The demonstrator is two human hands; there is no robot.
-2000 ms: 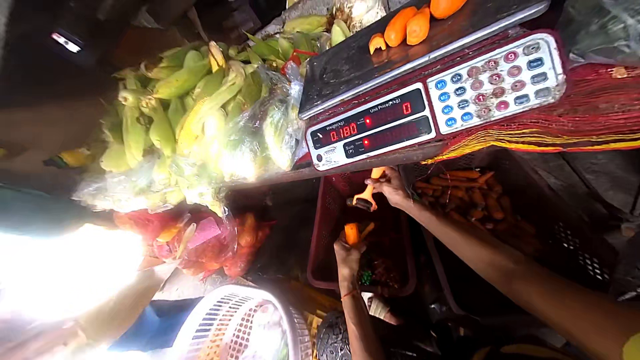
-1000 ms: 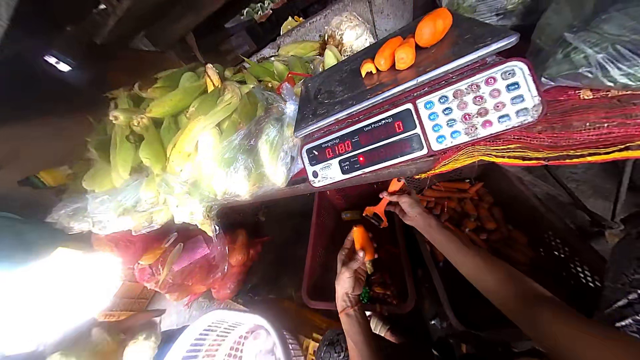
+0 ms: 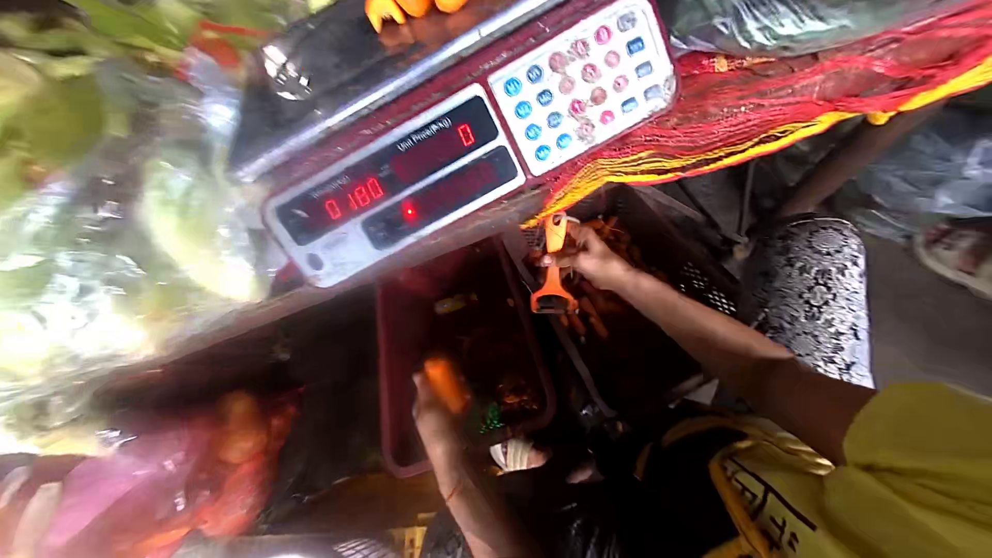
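Observation:
My left hand (image 3: pixel 435 411) is closed around an orange carrot (image 3: pixel 447 385), blurred, over the left side of a dark red plastic crate (image 3: pixel 389 434). Up and to the right, my right hand (image 3: pixel 590 256) grips an orange Y-shaped vegetable peeler (image 3: pixel 553 291) by its handle, its blade end pointing down. The peeler and the carrot are apart. Beneath and beside my right hand, many carrots (image 3: pixel 593 314) lie in a dark perforated crate (image 3: pixel 709 288).
A digital scale (image 3: pixel 325 260) stands above the crates, with orange carrot pieces (image 3: pixel 415 8) on its platform. Bagged corn (image 3: pixel 194 209) lies left, red and yellow netting (image 3: pixel 744 116) right. Below the corn is a pink-red bag (image 3: pixel 132 480); part of another person's hand (image 3: pixel 35 515) shows at lower left.
The view has moved much. The carrot and peeler, close together a second ago, are now farther apart. My left hand still holds the carrot and my right hand the peeler.

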